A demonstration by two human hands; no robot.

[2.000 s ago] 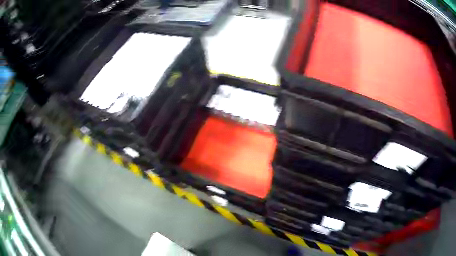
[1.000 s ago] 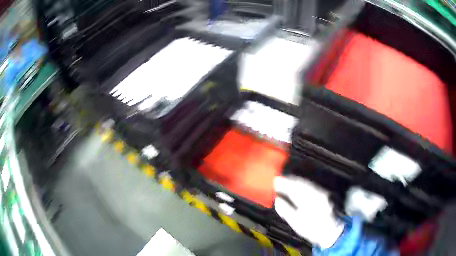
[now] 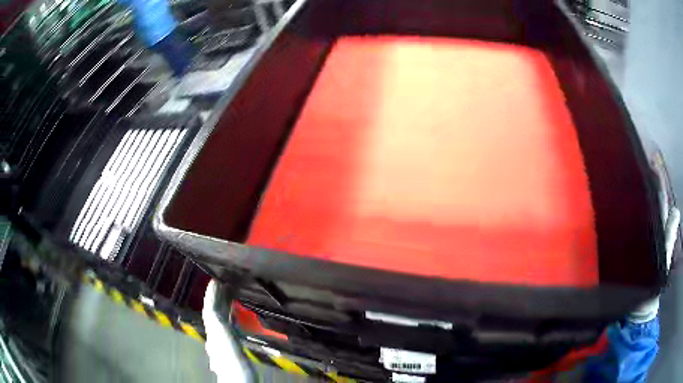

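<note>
A large black tote (image 3: 457,273) fills the middle and right of the view, close to me. Its inside shows a flat bright red liner sheet (image 3: 464,149) with nothing on it. My left hand (image 3: 223,340), in a white glove, is at the tote's front left corner; its fingers are mostly hidden under the rim. My right hand (image 3: 669,224), blurred and partly hidden, is against the outside of the right wall, with a light blue sleeve (image 3: 635,348) below. I cannot tell how far the tote is raised off the stack below.
More black totes with white labels (image 3: 408,360) stand below the front wall. Another tote at left holds rows of silver-white bars (image 3: 123,187). Yellow-black tape (image 3: 161,318) edges the grey floor (image 3: 120,340). A person in blue (image 3: 153,22) is at the upper left.
The red-lined tote now looks much larger and more central. My right hand has gone from the front of the stack to the tote's right side. My left hand has come into view.
</note>
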